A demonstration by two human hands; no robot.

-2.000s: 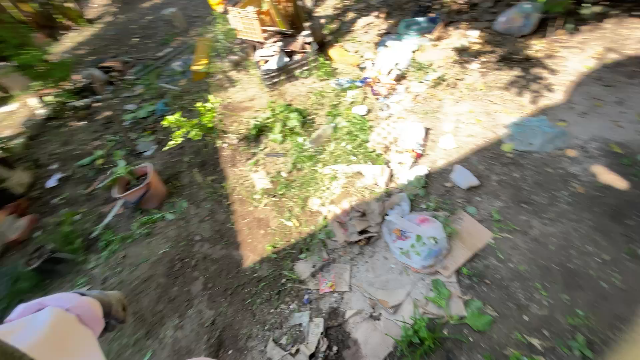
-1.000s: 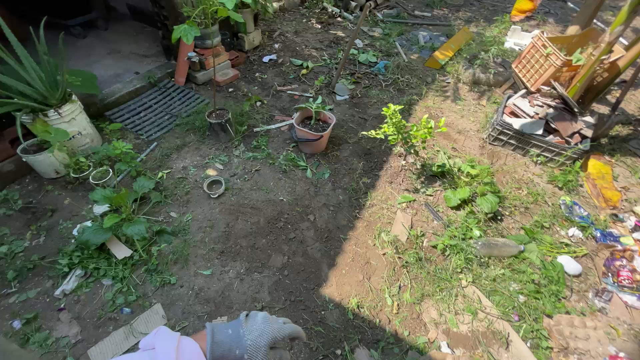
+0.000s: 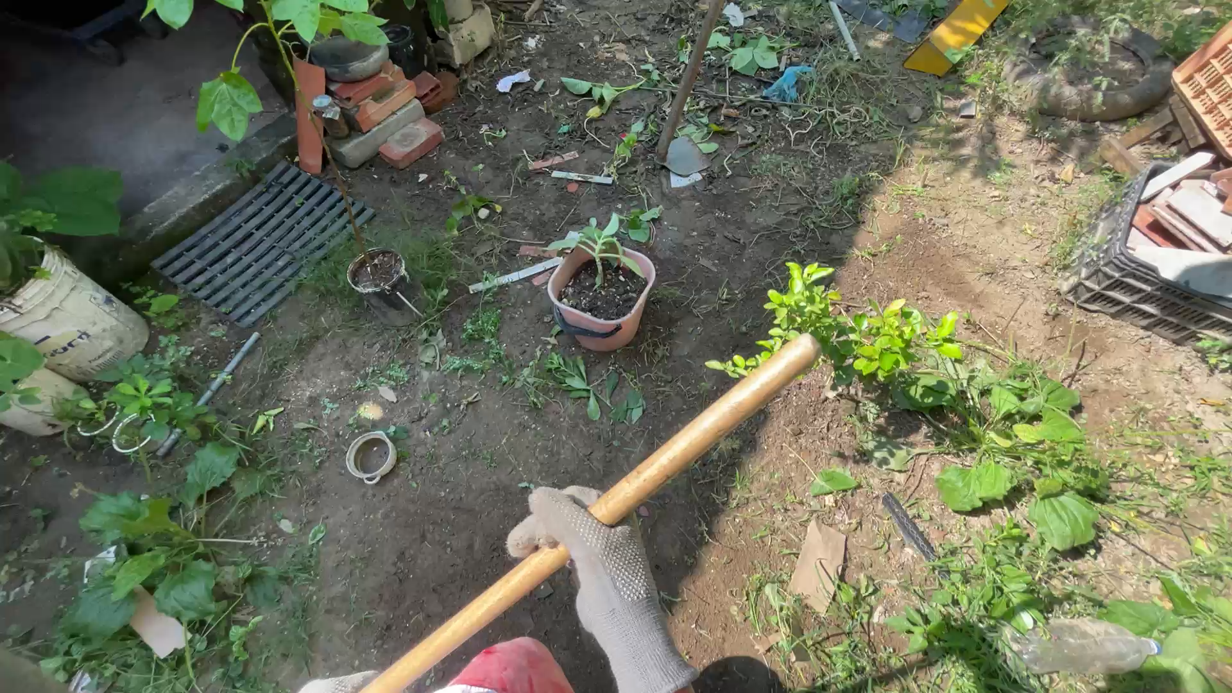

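Note:
A long wooden handle (image 3: 693,438) runs diagonally from the bottom edge up to its rounded end near a leafy green shrub (image 3: 866,337). My right hand (image 3: 597,553), in a light knitted glove with a dotted surface, is closed around its middle. Only a sliver of my left hand (image 3: 337,682), also gloved, shows at the bottom edge beside the lower part of the handle; its fingers are hidden. The tool's head is out of view. A red and white thing (image 3: 510,666), partly cut off, lies between the hands. Beyond the handle stands a pink pot (image 3: 621,332) with a small plant.
On the left are a black grate (image 3: 260,241), a small dark pot (image 3: 390,298), a white bucket (image 3: 82,318) and a ring-shaped piece (image 3: 371,457). A spade blade (image 3: 686,156) stands behind the pink pot. A crate of tiles (image 3: 1145,279) and a plastic bottle (image 3: 1083,647) are at right.
The wooden handle has come into view, with my right hand on it. My left hand, seen at the bottom one second ago, now barely shows. The view has swung left since the earliest frame.

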